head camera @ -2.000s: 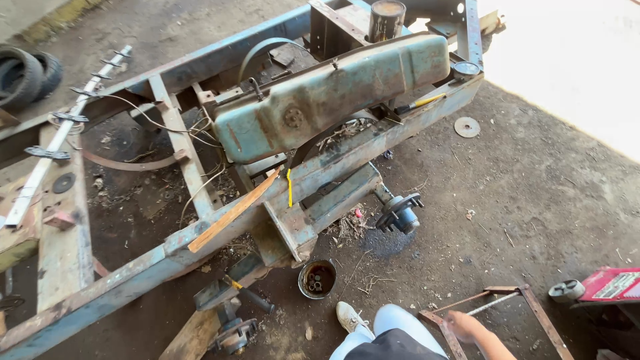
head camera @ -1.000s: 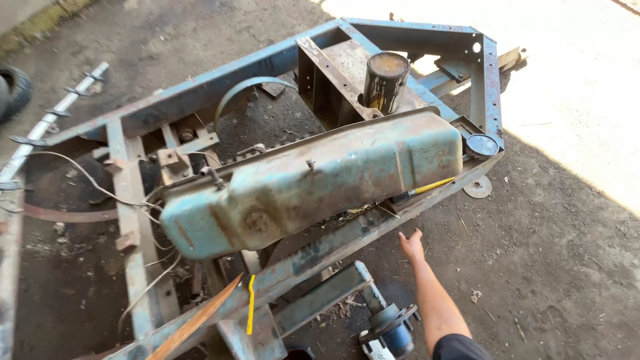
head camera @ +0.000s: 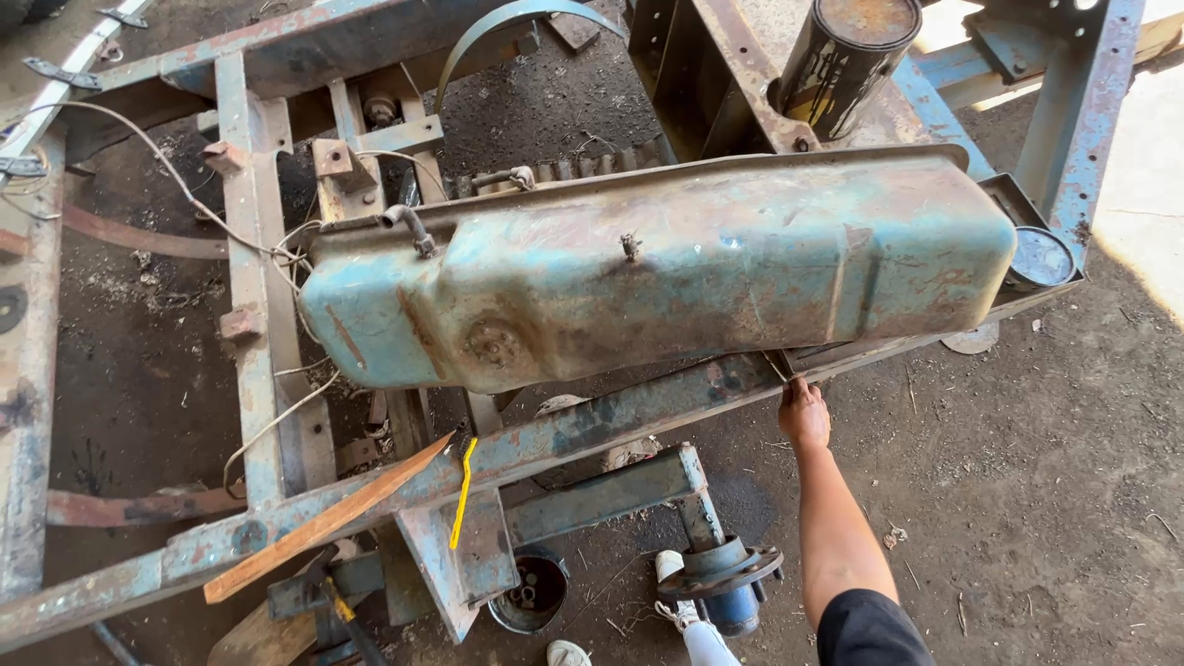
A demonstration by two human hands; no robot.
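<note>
My right hand reaches in from the lower right, fingers curled at the outer edge of the blue steel frame rail. A thin, partly hidden tool shows at its fingertips, under the tank-like part's lower edge. That long dented part of blue-green sheet metal lies across the chassis frame. A wire brush with a yellow handle rests over the rail, beside a pointed wood strip. My left hand is out of view.
A dark-stained can stands on the frame at the upper right, near a round blue lid. Below the rail are a wheel hub, a bucket with metal parts, a hammer and my shoes.
My right hand has moved up to the rail, its fingers now curled. The second yellow handle, earlier on the rail below the tank-like part's right end, no longer shows. The view has moved closer.
</note>
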